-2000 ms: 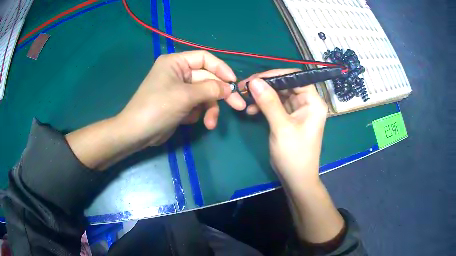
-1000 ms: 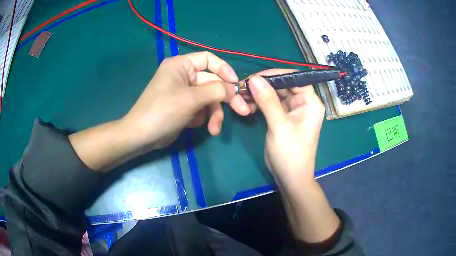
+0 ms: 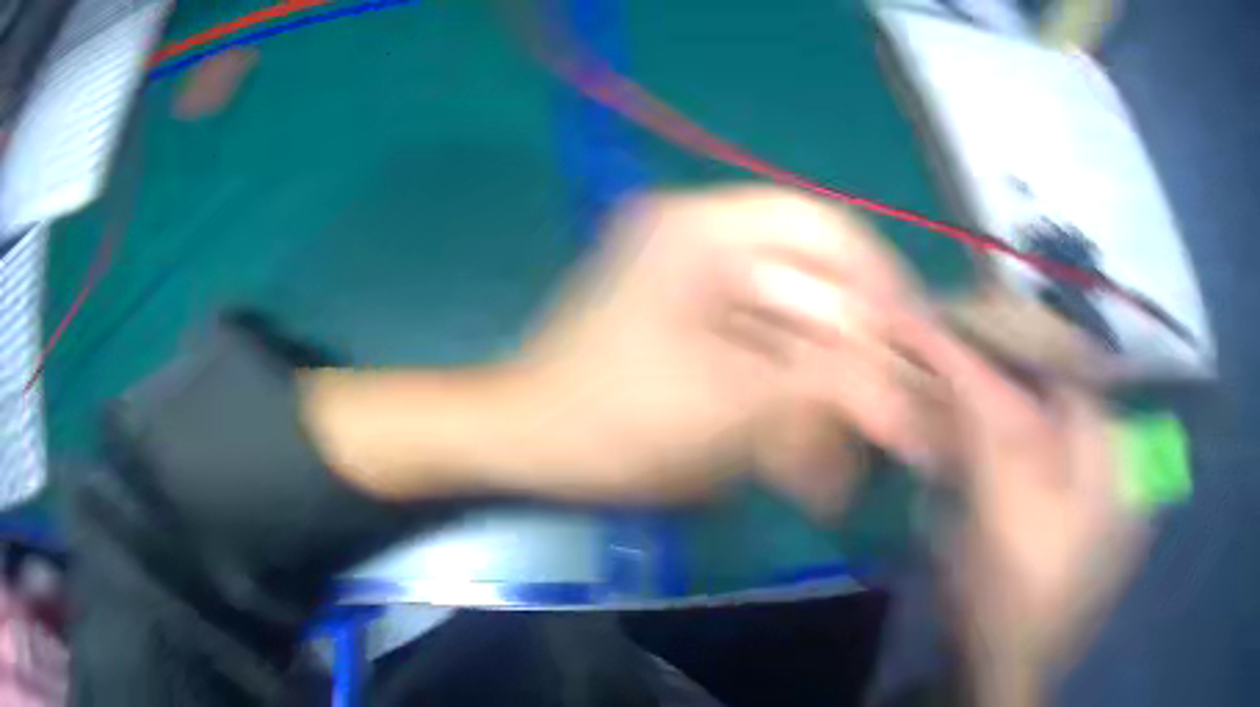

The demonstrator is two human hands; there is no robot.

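Note:
The view is strongly blurred. My left hand (image 3: pixel 719 345) is bent over the mat at the centre, its fingers reaching right to my right hand. My right hand (image 3: pixel 1050 483) is at the lower right, partly behind the left fingers. The blur hides whether either hand holds anything; the black probe cannot be made out clearly. The red test lead (image 3: pixel 788 176) runs from the top across the mat to the right. A dark pile of small units (image 3: pixel 1061 256) lies on the white tray (image 3: pixel 1029 111) at the right.
The green mat (image 3: pixel 373 235) bears blue tape (image 3: pixel 603 124). A small brown piece (image 3: pixel 217 80) lies at upper left. White slotted sheets (image 3: pixel 62 138) stand at far left. A green label (image 3: pixel 1158 459) is at the right edge. Pink cloth (image 3: pixel 31 622) shows at lower left.
The view has shifted, so the mat and trays sit further right in the picture. Both hands have moved right, and the left now overlaps the right. The probe no longer shows clearly.

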